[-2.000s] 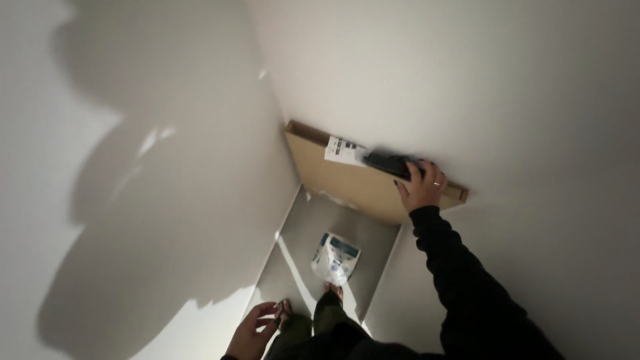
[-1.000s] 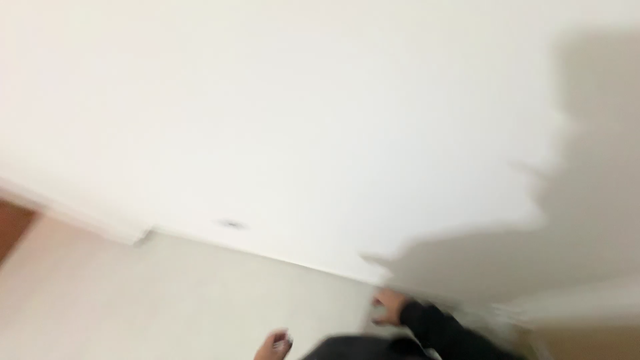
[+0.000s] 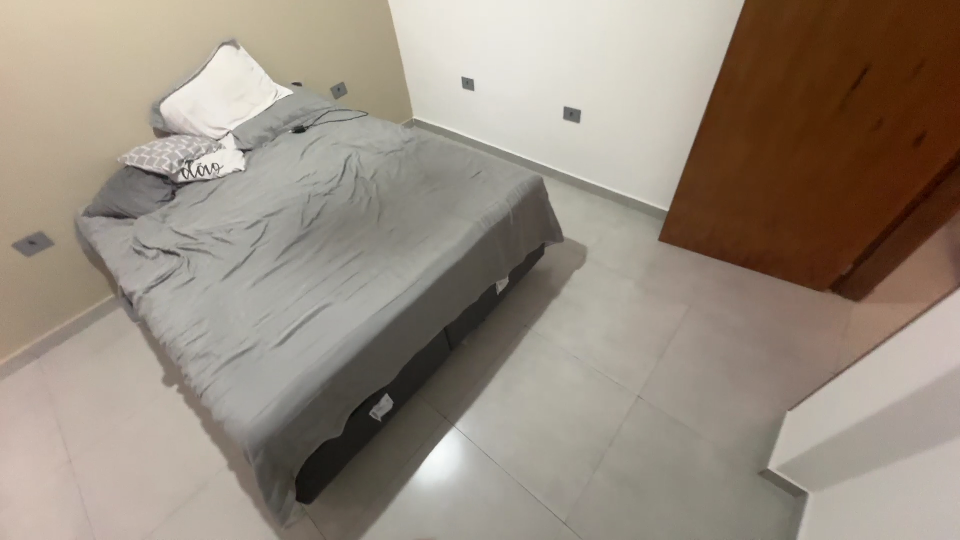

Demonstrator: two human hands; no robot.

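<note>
Neither my left hand nor my right hand shows in the head view now. A bed with a rumpled grey sheet [image 3: 337, 225] fills the left and middle of the view. At its head, a white pillow [image 3: 217, 90] leans on the beige wall, beside a grey pillow [image 3: 277, 120]. A patterned cushion [image 3: 169, 152], a white cushion with lettering [image 3: 214, 163] and a dark grey pillow [image 3: 133, 192] lie nearer the left edge. A dark cable [image 3: 337, 115] with a small black thing [image 3: 298, 130] rests on the sheet.
Pale floor tiles [image 3: 637, 337] surround the bed. A brown wooden door [image 3: 802, 142] stands at the upper right. A white wall corner [image 3: 862, 442] juts in at the lower right. Outlets [image 3: 572, 115] are set in the walls, with a grey skirting board [image 3: 540, 165] below.
The view has swung from a wall corner with a cardboard box to the bed. My right hand, on a dark object on that box two seconds ago, and my left hand have both left the view.
</note>
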